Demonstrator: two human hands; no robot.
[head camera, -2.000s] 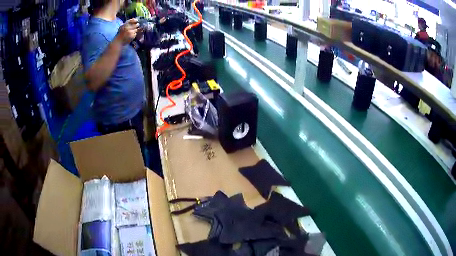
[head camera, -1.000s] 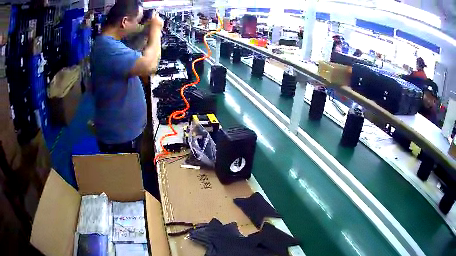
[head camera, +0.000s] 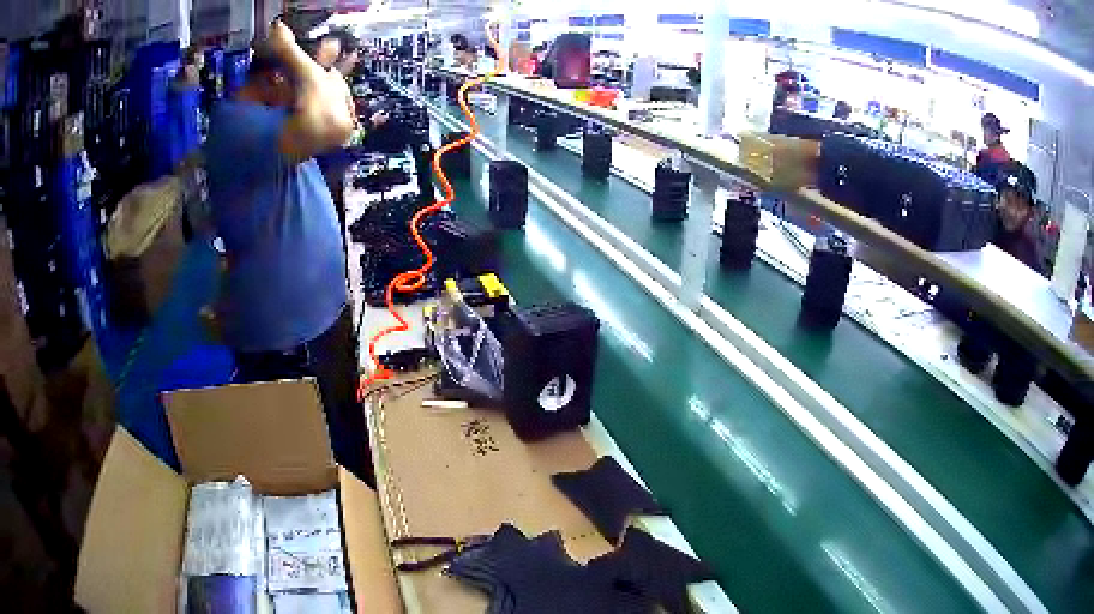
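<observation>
Neither of my hands is in the picture. A black speaker cabinet (head camera: 549, 369) stands upright on the cardboard-covered bench (head camera: 450, 462), its pale driver circle low on the face toward me. A loose pile of thin black notched panels (head camera: 528, 576) lies at the near end of the bench, cut off by the lower edge. One separate panel (head camera: 608, 494) lies just beyond the pile. A dark two-handled tool (head camera: 422, 552), perhaps cutters, lies left of the pile. A clear plastic bag (head camera: 470, 357) rests against the cabinet's left side.
An open carton (head camera: 246, 426) with wrapped packs (head camera: 300, 546) stands left of the bench. A person in a blue shirt (head camera: 278, 228) stands beyond it, near an orange coiled hose (head camera: 434, 206). The green conveyor (head camera: 642, 372) runs along the right with several cabinets.
The view has tilted up, so bench items sit lower in the picture and less of the pile shows. The neighbouring person has raised an arm to the head.
</observation>
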